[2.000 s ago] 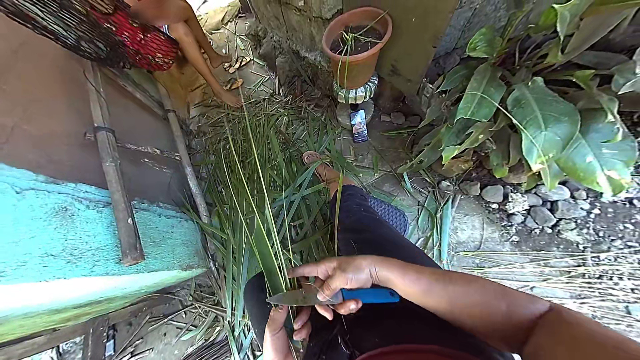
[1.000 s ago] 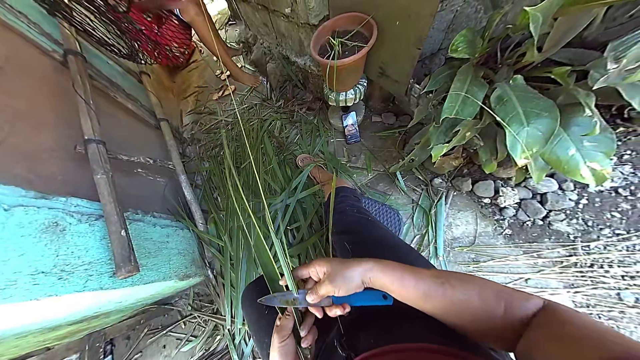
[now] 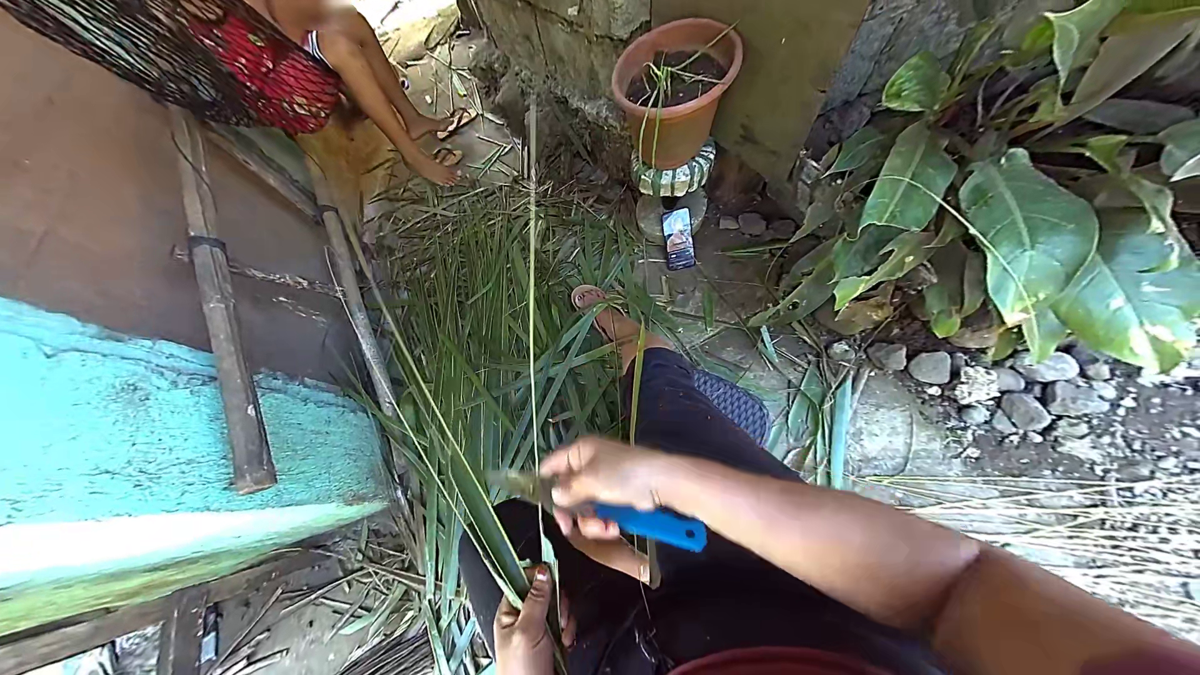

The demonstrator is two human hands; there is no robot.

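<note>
My left hand (image 3: 527, 626), low in the view over my lap, pinches the lower end of long green palm leaflets (image 3: 478, 506). Up and to the right of it, my right hand (image 3: 600, 487) is closed around a knife with a blue handle (image 3: 656, 527). The knife's blade points left and is blurred. A thin pale strip (image 3: 532, 309), likely a leaf midrib, rises upright from beside my right fingers. A large heap of cut green leaflets (image 3: 469, 300) lies on the ground beyond my knees.
A potted plant in a terracotta-coloured pot (image 3: 680, 122) stands beyond my foot, with a phone (image 3: 679, 238) before it. Bamboo poles (image 3: 220, 328) lean at the left. Another person's legs (image 3: 384, 94) show at the top left. Stones (image 3: 1022, 410) and a leafy plant (image 3: 1031, 234) are at the right.
My right hand with the knife has moved away from my left hand, which it was close to before. The thin pale strip now stands apart from the leaflets.
</note>
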